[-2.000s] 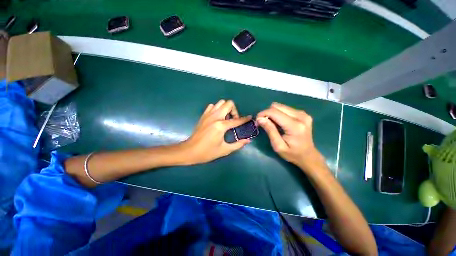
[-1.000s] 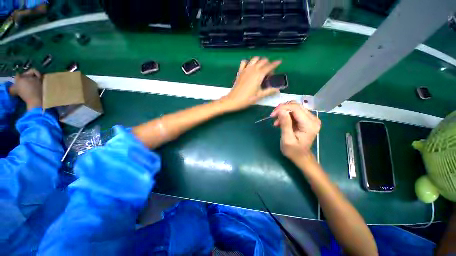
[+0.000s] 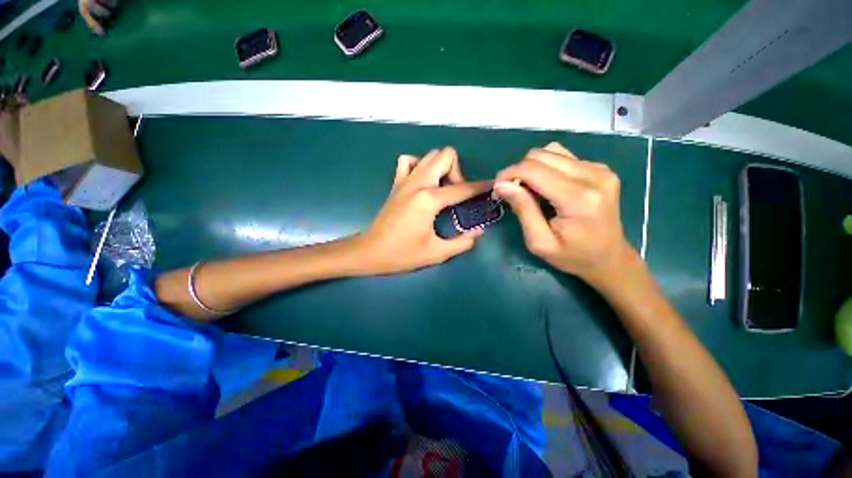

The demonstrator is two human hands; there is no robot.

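My left hand (image 3: pixel 420 210) holds a dark smartwatch body (image 3: pixel 476 215) between thumb and fingers, above the green bench mat (image 3: pixel 308 168). The watch has a light rim and its dark face is turned up. My right hand (image 3: pixel 565 201) is at the right edge of the watch, with thumb and forefinger pinched together at its upper corner. The thin pointed tool in that pinch is almost wholly hidden by the fingertips.
Three watches, one of them (image 3: pixel 588 50), lie on the belt beyond the white rail (image 3: pixel 374 100); more lie far left. A grey post (image 3: pixel 738 65) rises at right. Carton (image 3: pixel 79 145) and plastic bag (image 3: pixel 129 245) are left; thin sticks (image 3: pixel 717 250) and phone (image 3: pixel 773 247) right.
One second ago my left hand was over the belt at a watch; now it is back over the mat, holding a watch. My right hand has closed in on it. The camera view has shifted.
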